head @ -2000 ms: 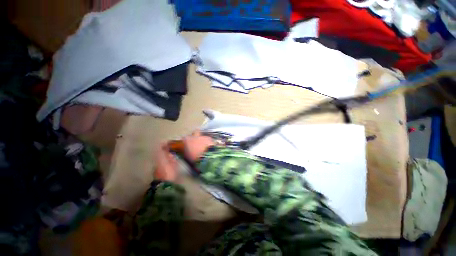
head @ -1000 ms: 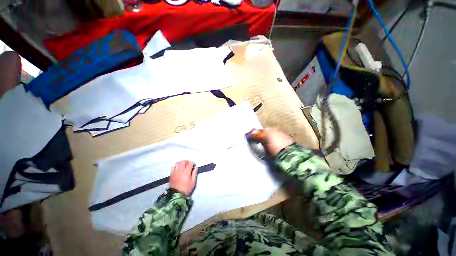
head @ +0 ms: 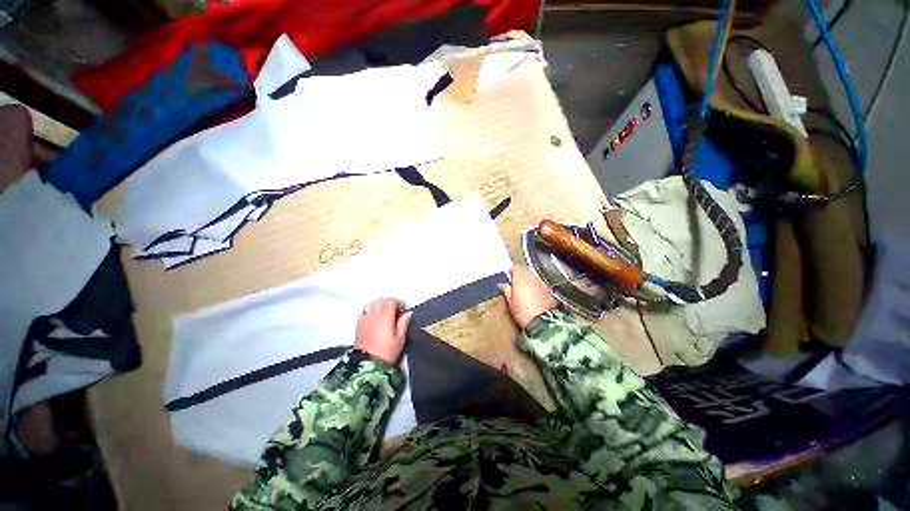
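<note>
A white garment panel (head: 264,324) with a black band lies on the tan pressing board in front of me. Its right part is turned over, showing dark cloth (head: 464,379) near my body. My left hand (head: 381,329) holds the panel's edge at the middle, thumb beside the black band. My right hand (head: 528,297) is at the right end of the black folded edge (head: 459,301), fingertips on it. The steam iron (head: 589,261) with its orange-brown wooden handle stands at the right of the board, apart from my hands.
A stack of white pieces (head: 289,140) lies on the board's far side, beside a blue patterned bundle (head: 150,115) and red cloth. White and black cloth (head: 70,289) hangs at left. A cream cloth (head: 679,269), dark hose and grey-blue box (head: 634,140) are at right.
My right hand has let go of the iron, now at the right of the board, and moved to the panel's edge. The panel's near right part has been folded over, showing its dark side.
</note>
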